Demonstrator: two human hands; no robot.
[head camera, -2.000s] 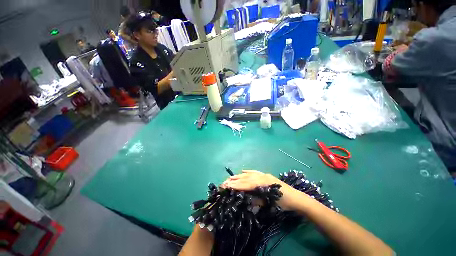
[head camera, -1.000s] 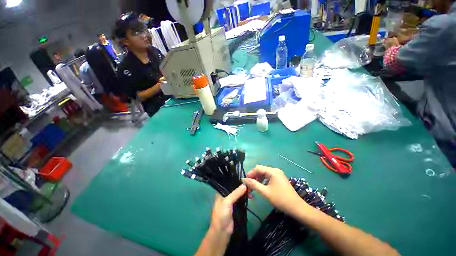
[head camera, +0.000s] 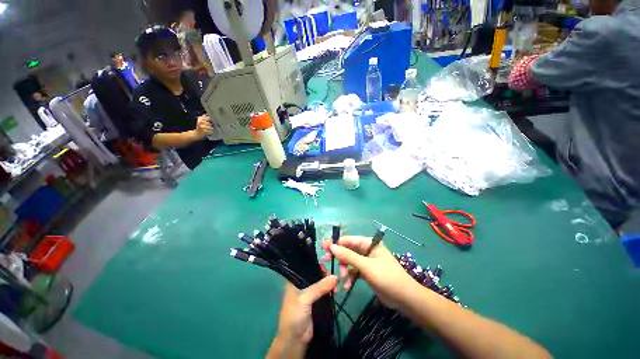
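Observation:
A bundle of black cables (head camera: 284, 256) stands fanned out at the front, its connector ends up, some with pale metallic tips. My left hand (head camera: 302, 312) is closed around this bundle below the ends. My right hand (head camera: 375, 270) is just to the right and holds black cable ends between its fingers, one upright at the fingertips and one leaning right. A second cable bundle (head camera: 386, 326) lies on the green table (head camera: 175, 259), partly hidden under my right forearm.
Red-handled scissors (head camera: 449, 224) and a thin metal rod (head camera: 400, 233) lie to the right. An orange-capped bottle (head camera: 268, 140), small white bottle (head camera: 350, 174), white ties (head camera: 303, 187), blue tray (head camera: 316, 148) and plastic bags (head camera: 484, 154) are farther back. Two people are at the left and right.
My hands have gone from resting on the connector ends to gripping the left bundle and separate cable ends. The view has shifted, and the person at left now faces this way.

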